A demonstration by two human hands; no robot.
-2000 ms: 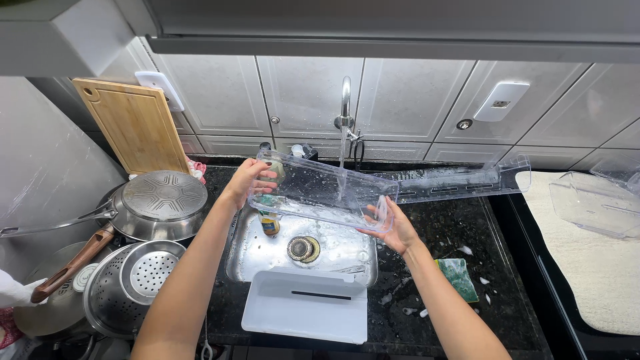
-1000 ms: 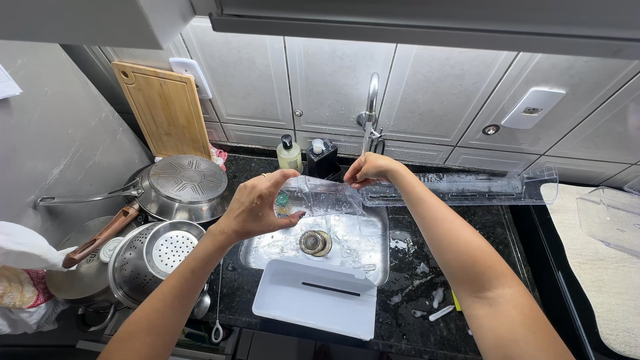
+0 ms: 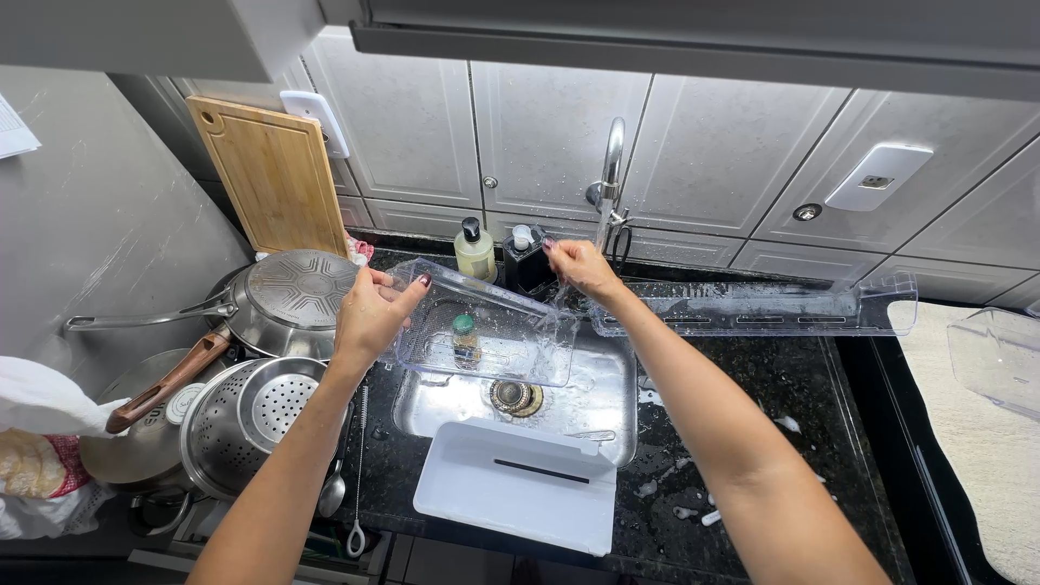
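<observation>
My left hand grips the left end of a clear plastic bin, tilted over the stainless steel sink. Water from the curved faucet runs toward the bin's right end. My right hand is raised beside the stream with its fingers closed, above the bin's right end; whether it holds anything is not plain. A green-capped jar shows through the bin. A white plastic tray with a dark slot rests across the sink's front edge.
Another clear plastic piece lies behind right of the sink. Soap bottles stand at the back. At left are a wooden cutting board, an upturned pan and a steel colander. A clear bin sits on a light towel at right.
My right hand held the clear bin's right end two seconds ago; it is now up by the faucet stream. My left hand keeps its hold on the bin.
</observation>
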